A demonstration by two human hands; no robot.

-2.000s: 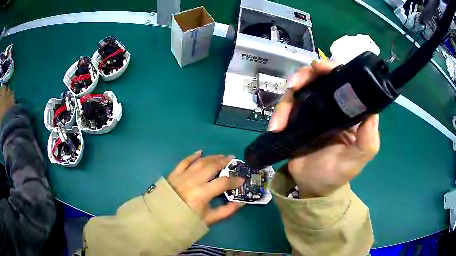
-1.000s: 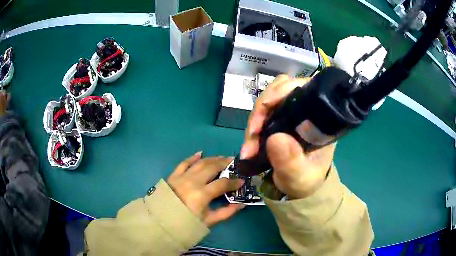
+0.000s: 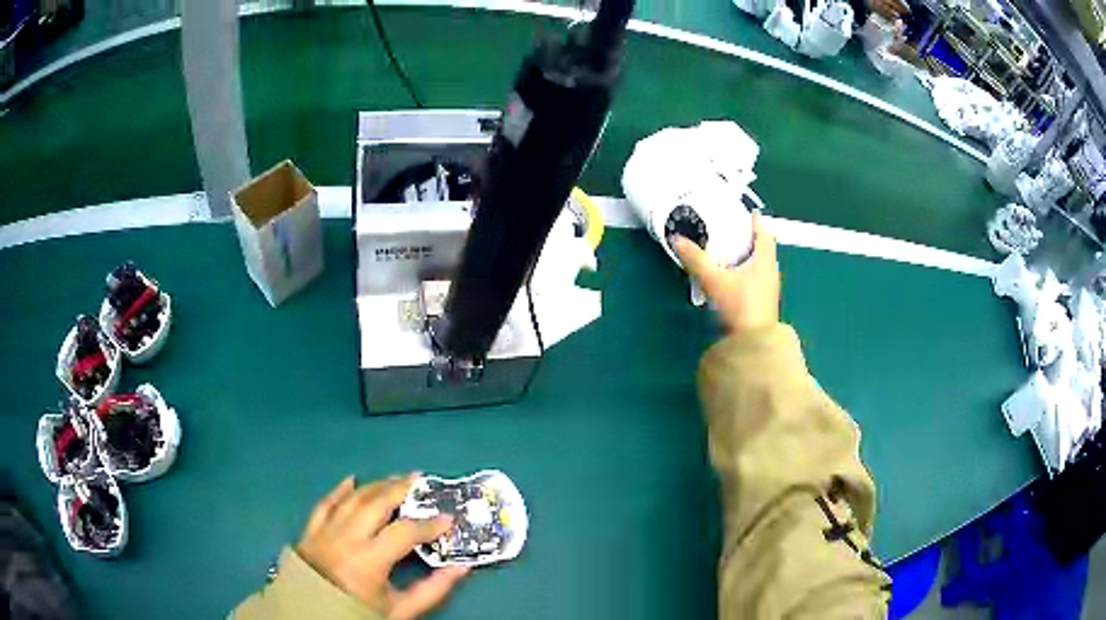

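Note:
My left hand [image 3: 378, 540] holds a white housing [image 3: 517, 523] with a circuit board [image 3: 467, 518] on top, resting on the bench near the front. My right hand [image 3: 742, 276] is stretched forward with its fingers on a larger white body part [image 3: 694, 182] that has a dark round piece on it. The black electric screwdriver [image 3: 524, 182] hangs from its cord in front of the screw feeder [image 3: 400, 317], with no hand on it. Its tip is near the feeder's front outlet.
Several unfinished housings with red wires [image 3: 131, 434] stand at the left. An open carton [image 3: 281, 248] is left of the feeder, and a yellow ring [image 3: 591, 218] is at its right. White plastic parts [image 3: 1053, 363] lie at the far right. A dark sleeve [image 3: 36, 569] shows at the lower left.
My right hand has let go of the screwdriver and moved to the white body part. The screwdriver now hangs by the feeder. The view has turned to the right.

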